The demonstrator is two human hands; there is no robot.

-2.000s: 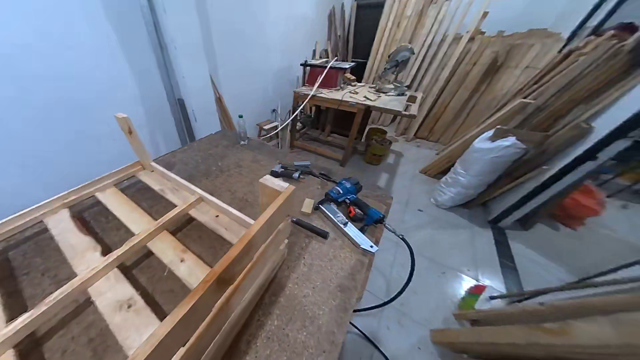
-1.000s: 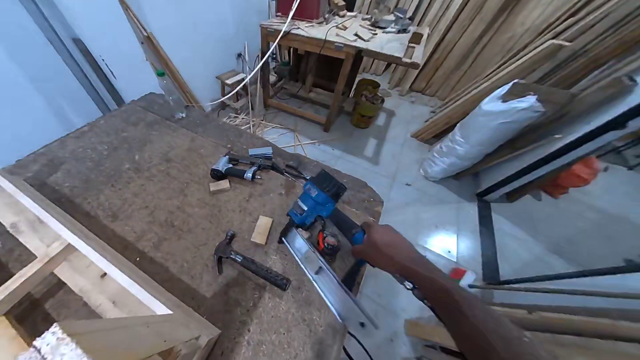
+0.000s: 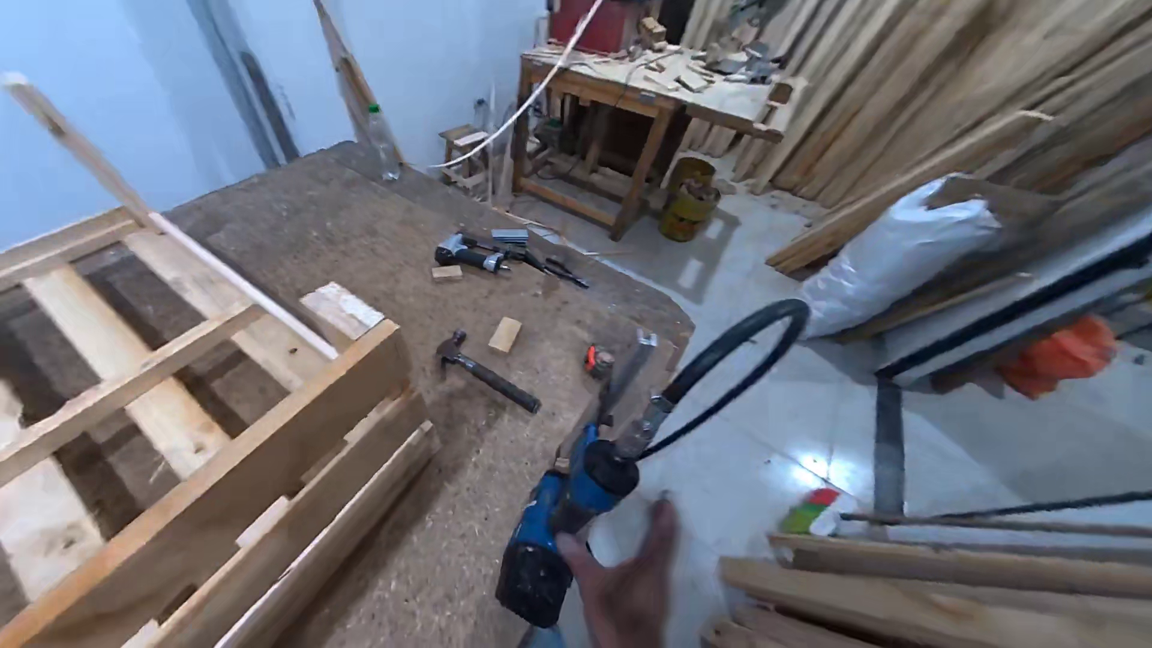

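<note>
My right hand (image 3: pixel 625 576) is at the lower middle, slightly blurred, with thumb and fingers spread. Its thumb is beside a blue and black pneumatic nail gun (image 3: pixel 567 517), perhaps touching it. The nail gun is over the right edge of the particle-board worktop (image 3: pixel 360 216), its black air hose (image 3: pixel 742 342) looping up from its handle. My left hand is out of view. A claw hammer (image 3: pixel 490 373) lies left of the nail gun, near a small wood block (image 3: pixel 505 334). A red and dark tape measure (image 3: pixel 598 360) lies just beyond the nail gun.
A slatted wooden frame (image 3: pixel 207 468) covers the left of the worktop. A smaller nail gun (image 3: pixel 470 254) and staple strips (image 3: pixel 510 236) lie farther back. Beyond are a wooden table (image 3: pixel 576 85), a yellow bucket (image 3: pixel 688 211) and a white sack (image 3: pixel 900 252). Boards (image 3: pixel 900 594) are stacked at lower right.
One second ago my right hand gripped the blue nail gun's handle; now its fingers are spread beside the tool. The nail gun has turned and come nearer, with its hose end pointing away from me.
</note>
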